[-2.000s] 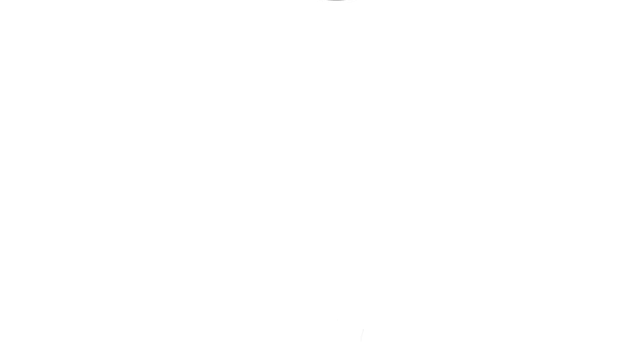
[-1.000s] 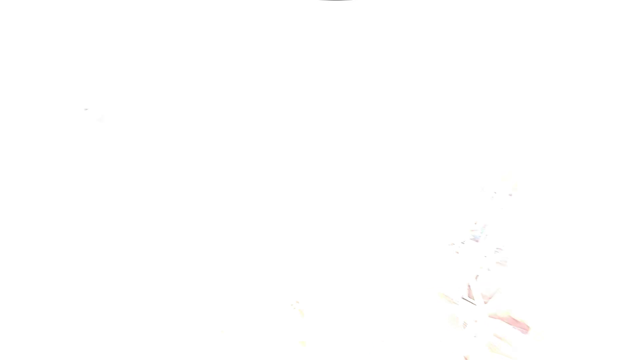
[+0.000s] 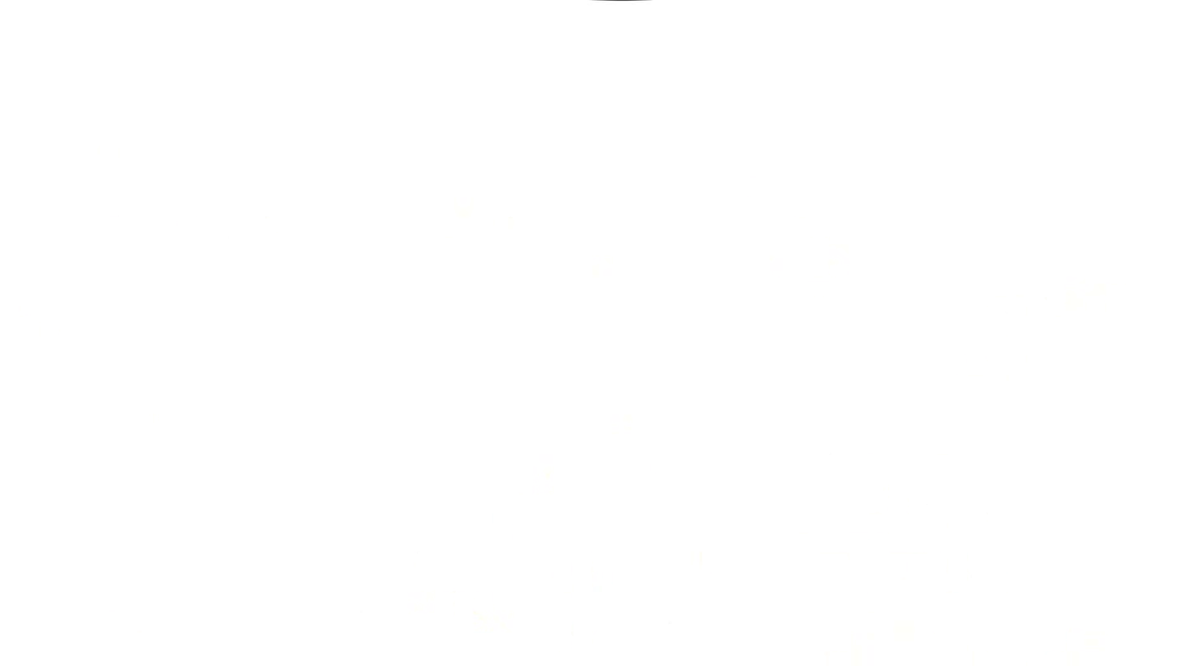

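Note:
Nearly the whole head view is blank white, as if overexposed. Neither my left hand nor my right hand can be made out in it. No object can be told apart; only very faint pale specks show, mostly in the lower half. What they belong to cannot be told.
A thin dark curved edge (image 3: 621, 1) shows at the top middle of the view; what it is part of cannot be told. The white glare hides all surroundings.
Faint reddish and dark streaks showed at the lower right about one second ago; they are not visible now. What they were cannot be told.

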